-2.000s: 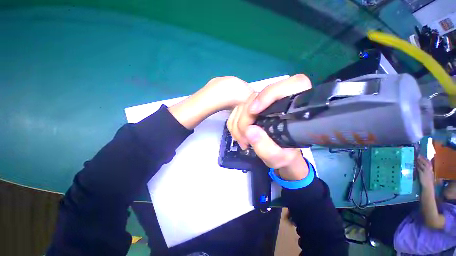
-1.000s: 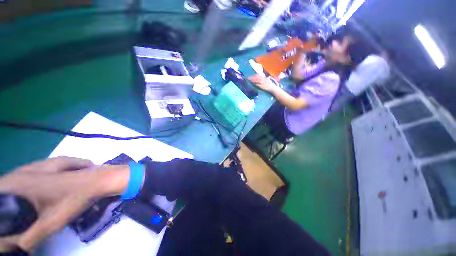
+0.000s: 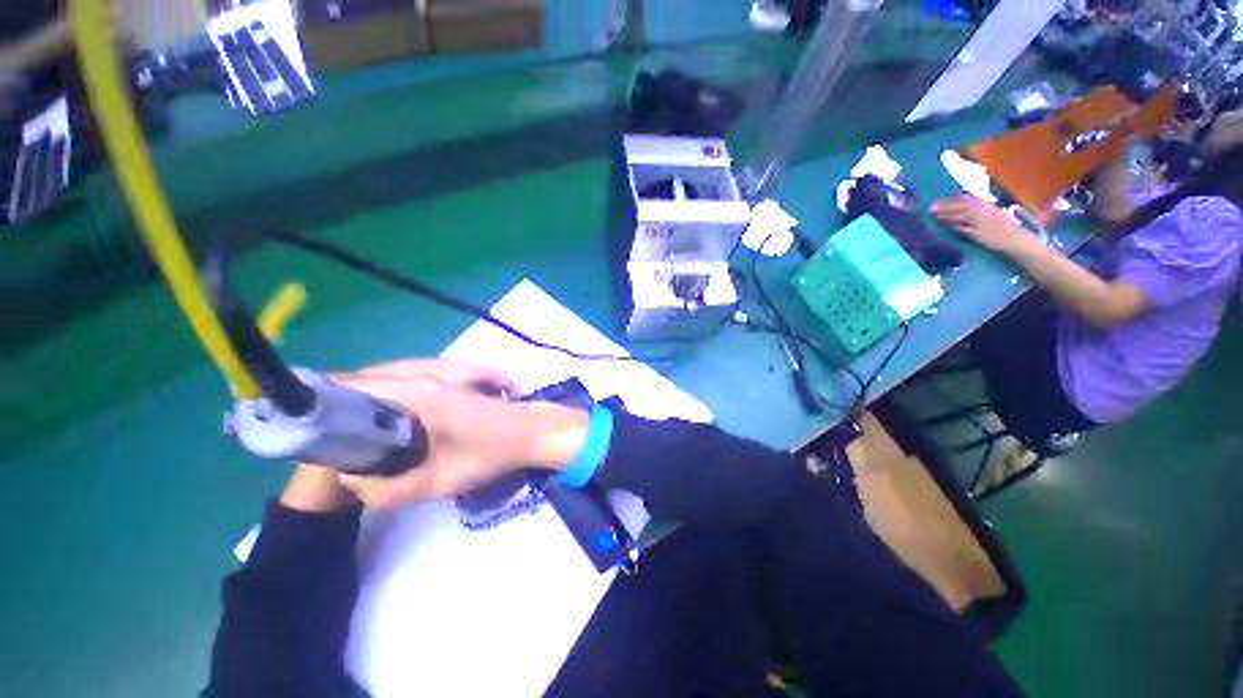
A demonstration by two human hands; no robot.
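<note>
My right hand (image 3: 457, 434), with a blue band at the wrist, is closed around the grey electric screwdriver (image 3: 325, 434). The tool's rear end points up towards the camera and its bit is hidden. My left hand (image 3: 316, 488) is mostly hidden behind the tool and my right hand; only a part near the wrist shows, so its grip cannot be told. The black device body (image 3: 502, 505) shows partly below my right hand on the white mat (image 3: 457, 614). Its black side arm (image 3: 589, 522), with a blue spot, sticks out towards the lower right.
A silver-grey screw feeder (image 3: 682, 246) stands beyond the mat, with a green perforated box (image 3: 862, 284) and black cables to its right. A yellow hose (image 3: 157, 218) hangs at the left. A person in purple (image 3: 1152, 307) sits at the right. A cardboard box (image 3: 920, 511) is below the bench edge.
The view has swung from close over the device towards the feeder and the seated person, then partly back. The screwdriver's rear end and yellow hose now show at the left. My right hand keeps hold of the tool.
</note>
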